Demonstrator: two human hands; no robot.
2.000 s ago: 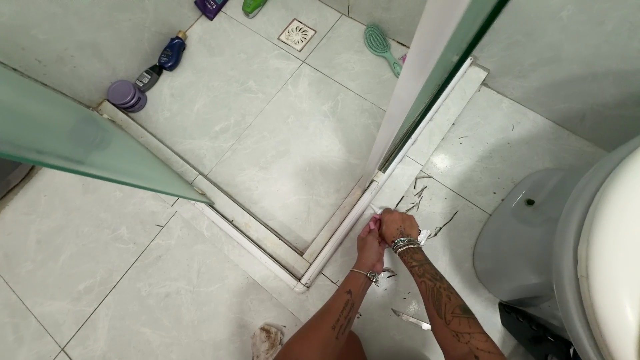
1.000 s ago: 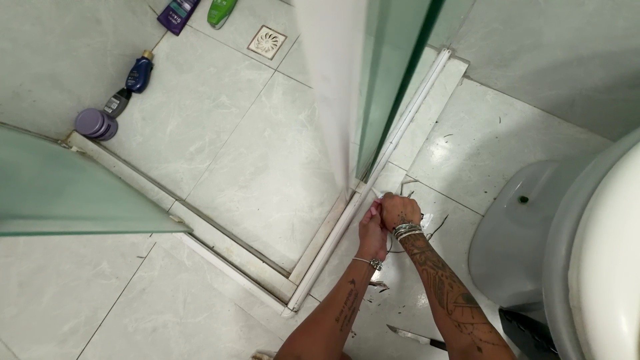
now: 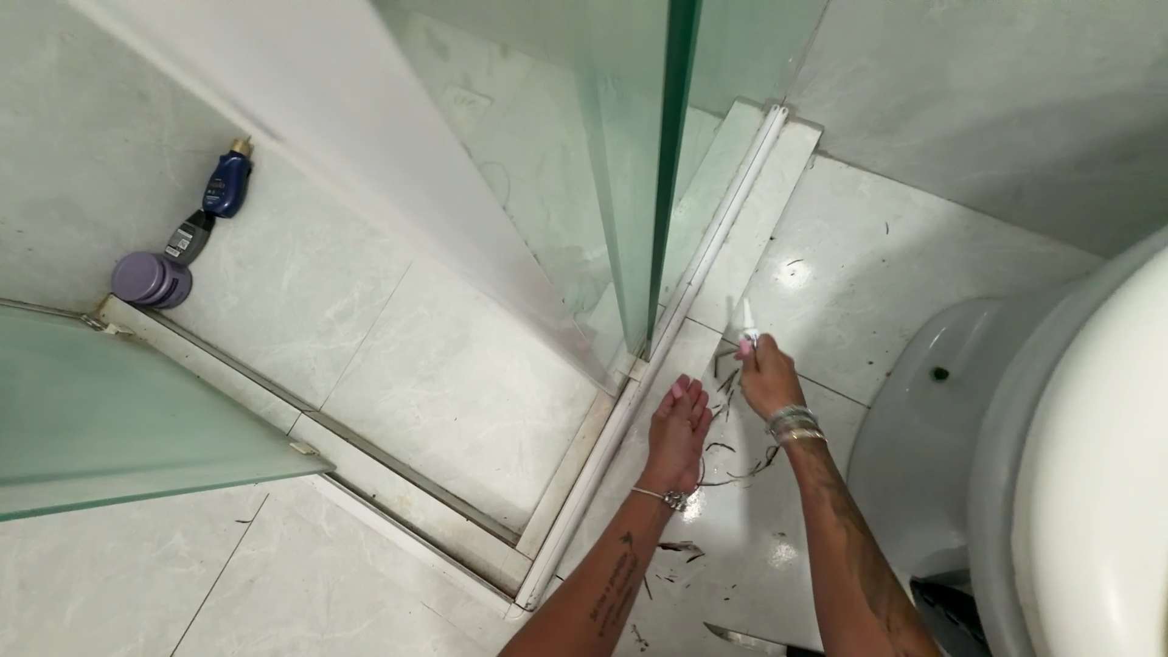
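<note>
My right hand [image 3: 769, 379] grips a small white tube with a narrow pointed nozzle [image 3: 748, 318], tip pointing up and away, over the floor tiles right of the shower curb. Left of it, my left hand [image 3: 677, 433] is raised beside the white bottom rail [image 3: 593, 465], palm partly turned up and fingers curled; something small and pale shows at its fingertips, too small to name. The edge of the green glass panel [image 3: 673, 173] meets the curb just above that hand. A knife [image 3: 744, 637] lies on the floor near the bottom edge, its handle partly hidden.
Dark strips of debris [image 3: 721, 392] are scattered on the tiles around my hands. A grey and white toilet [image 3: 967, 411] stands at the right. Another glass panel [image 3: 137, 411] spans the left. A purple jar [image 3: 151, 279], a grey bottle [image 3: 189, 237] and a blue bottle [image 3: 227, 182] stand by the shower wall.
My hands, together at the rail before, are now apart. The right one has moved away to the right, with the white tube now plainly visible. The view has shifted and sits closer to the glass.
</note>
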